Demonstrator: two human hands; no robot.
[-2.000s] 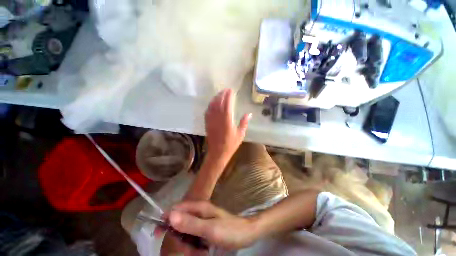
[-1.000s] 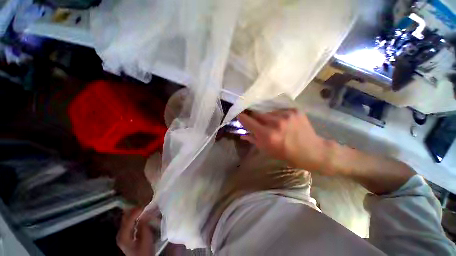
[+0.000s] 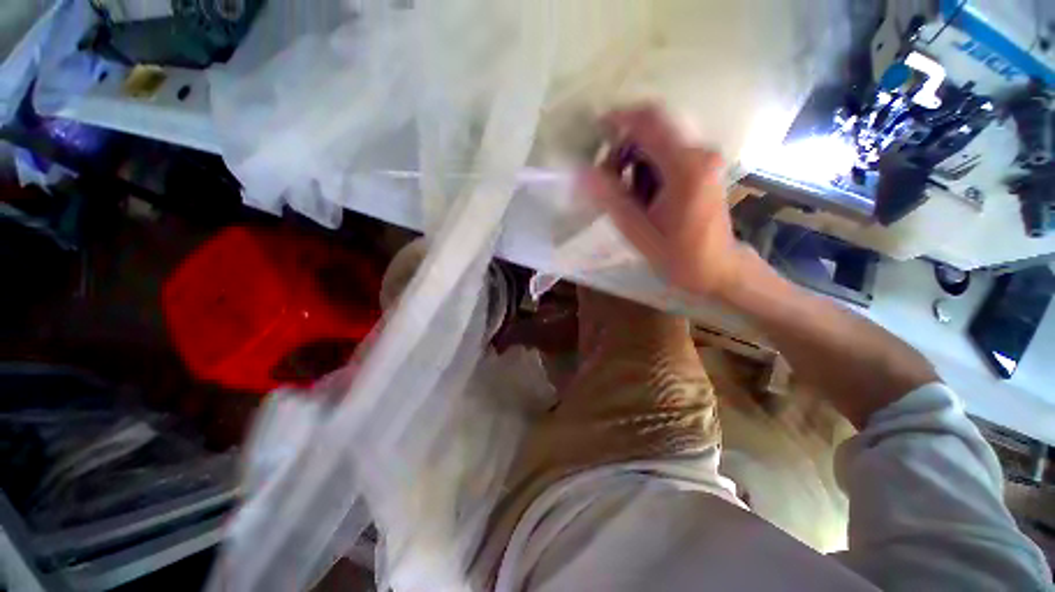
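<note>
Sheer cream-white fabric (image 3: 382, 104) lies heaped on the table's front part. A long strip of it (image 3: 445, 272) hangs over the edge and down across my lap to the lower left. My right hand (image 3: 671, 191) is blurred above the fabric heap, left of the machine. Its fingers are curled around a small dark tool with a metal glint, which looks like the thread snips (image 3: 636, 174). My left hand is not clearly seen; a pinkish blur beside the hanging fabric at lower left may be part of it.
The white overlock machine (image 3: 972, 69) with its bright lamp stands at the right. A black smartphone (image 3: 1009, 324) lies on the table at far right. A red stool (image 3: 249, 312) is on the floor at left. Dark machinery (image 3: 185, 29) is at upper left.
My right hand has moved up from the lap to over the table's fabric. The hanging fabric strip is spread wider to the lower left. My left hand no longer shows clearly there.
</note>
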